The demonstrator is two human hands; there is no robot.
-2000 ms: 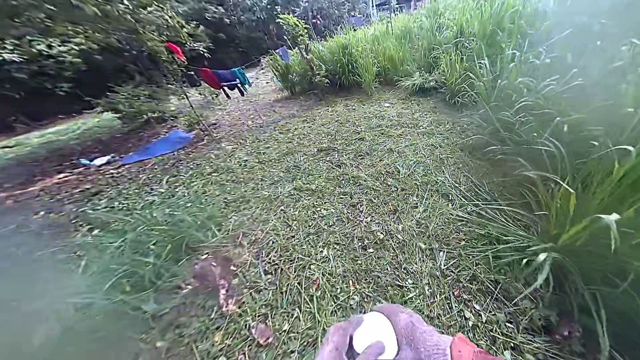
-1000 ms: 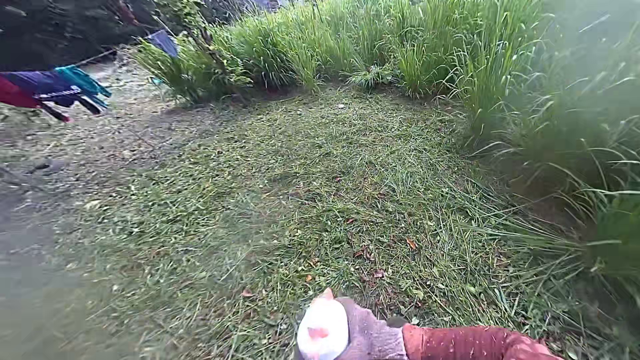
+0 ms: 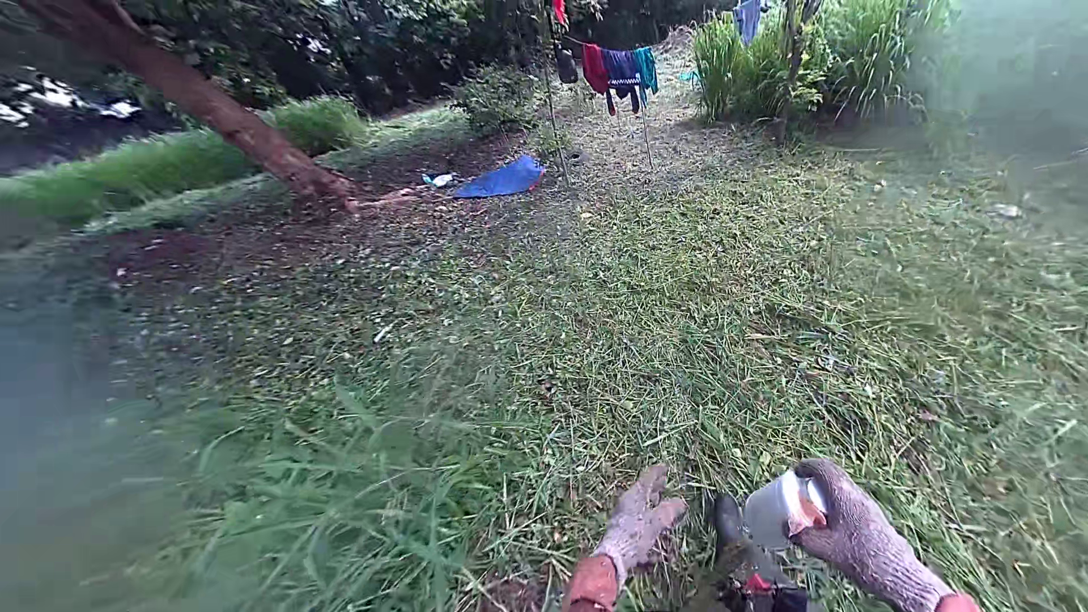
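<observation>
My right hand (image 3: 858,531), in a dirty knit glove, grips a white cup-like container (image 3: 778,510) at the lower right. The container is tilted, and something orange-pink shows at its near end, too blurred to name. To the left of it my left hand (image 3: 637,523), gloved the same way, is held over the cut grass with its fingers apart and nothing in them. Both wrists have reddish-brown sleeves. A dark boot (image 3: 728,518) shows between the hands, below them.
Cut grass (image 3: 663,340) covers the ground. A leaning tree trunk (image 3: 246,132) stands at the upper left, near a blue sheet (image 3: 503,178). Clothes (image 3: 625,70) hang on a line beyond it. Taller grass (image 3: 331,501) grows at the lower left and tall clumps (image 3: 867,64) at the upper right.
The view has swung left. My left hand has come into view, which neither earlier frame shows. My right hand still holds the white container.
</observation>
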